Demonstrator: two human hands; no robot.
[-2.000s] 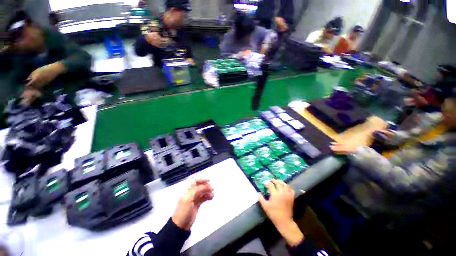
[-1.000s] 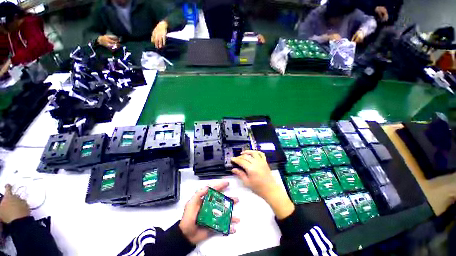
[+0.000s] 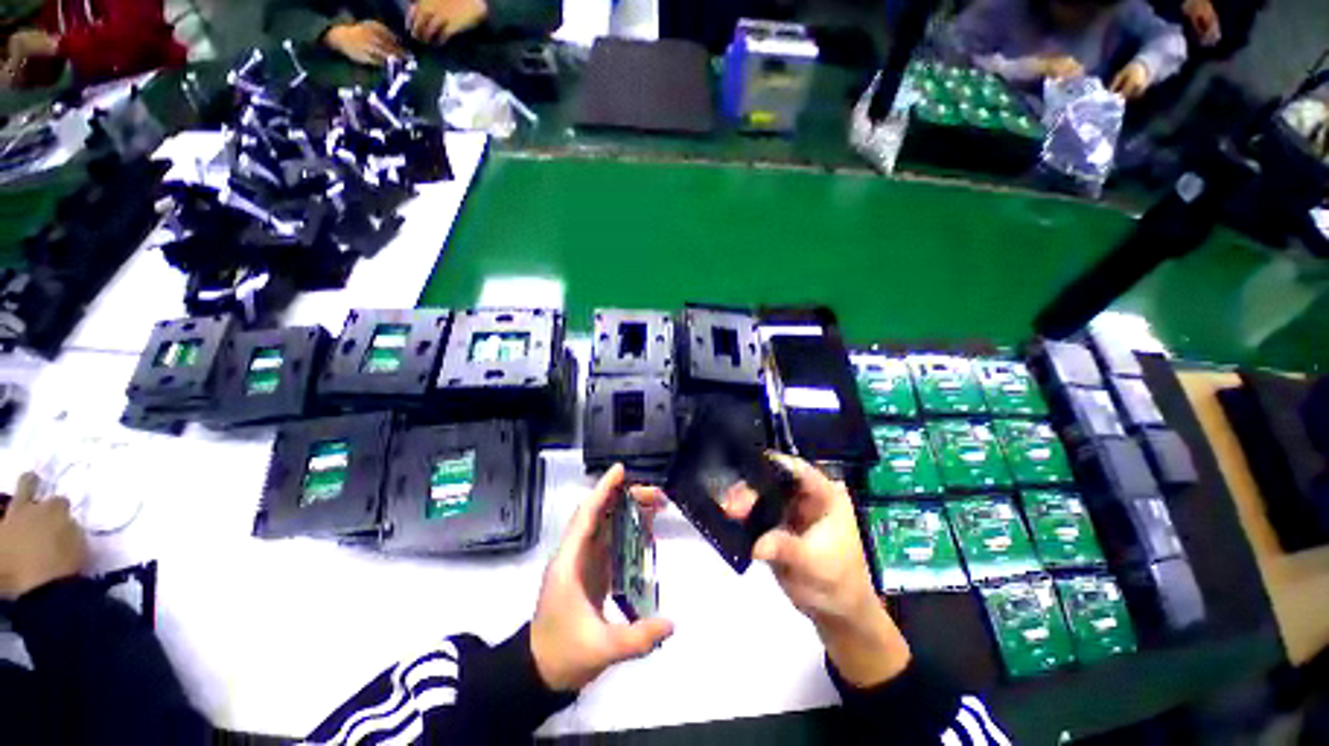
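My left hand point(image 3: 576, 619) holds a green circuit board point(image 3: 634, 554) tilted almost edge-on between thumb and fingers. My right hand point(image 3: 824, 554) holds a black square back housing point(image 3: 717, 488) by its right side, tilted, just right of the board and apart from it. Part of my right hand shows through its window. Empty housings point(image 3: 631, 415) lie stacked just beyond my hands. Housings with green in their windows point(image 3: 459, 485) are stacked to the left. Rows of circuit boards point(image 3: 991, 534) lie on a dark mat at right.
A black tray point(image 3: 806, 379) stands between the housings and boards. Grey modules point(image 3: 1119, 474) lie right of the boards. A dark stand point(image 3: 1137, 248) rises at right. A tangled heap of black parts point(image 3: 292, 190) lies far left. Another person's hand point(image 3: 41, 539) is at the left edge.
My right hand has lifted a housing from the near right empty stack and drawn it toward me. My left hand has turned the board from facing up to nearly edge-on.
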